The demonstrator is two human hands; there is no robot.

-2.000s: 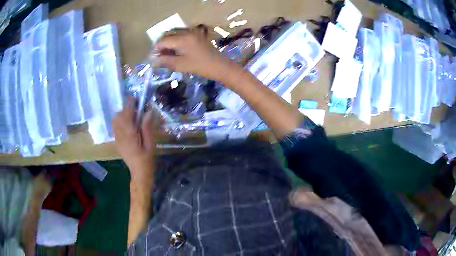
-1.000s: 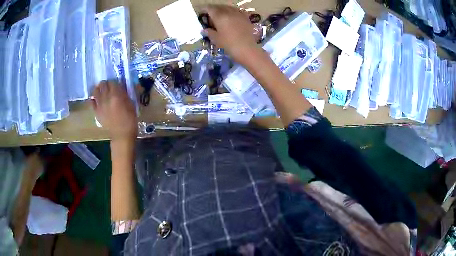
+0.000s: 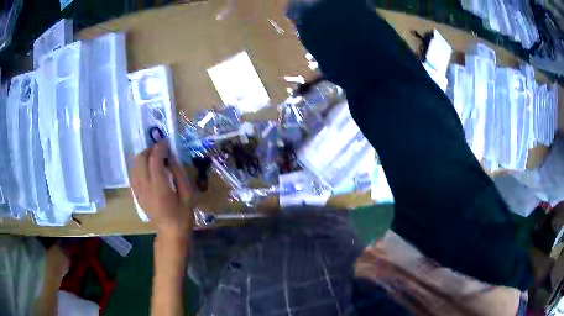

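Observation:
My left hand (image 3: 162, 188) grips the lower part of a long frosted plastic tray (image 3: 150, 83) at the left of the parts heap. A small black cable loop (image 3: 156, 133) shows in the tray at my fingertips; whether the fingers also press on it is unclear. My right hand is out of the picture past the top edge; only its dark sleeve crosses the view. The heap of clear bagged parts (image 3: 213, 117) and dark cables (image 3: 247, 162) lies right of the tray. A white paper (image 3: 239, 81) lies behind the heap.
Overlapping trays (image 3: 59, 123) fill the left of the tan bench (image 3: 167, 37). More trays (image 3: 501, 111) stand in a row at the right. A slanted tray (image 3: 337, 148) is partly under my right arm. A person's arm (image 3: 54, 265) shows at the lower left.
My right hand has moved from the cables beyond the top edge, its sleeve now covering the right middle. A black loop now shows in the tray at my left hand. The view has shifted.

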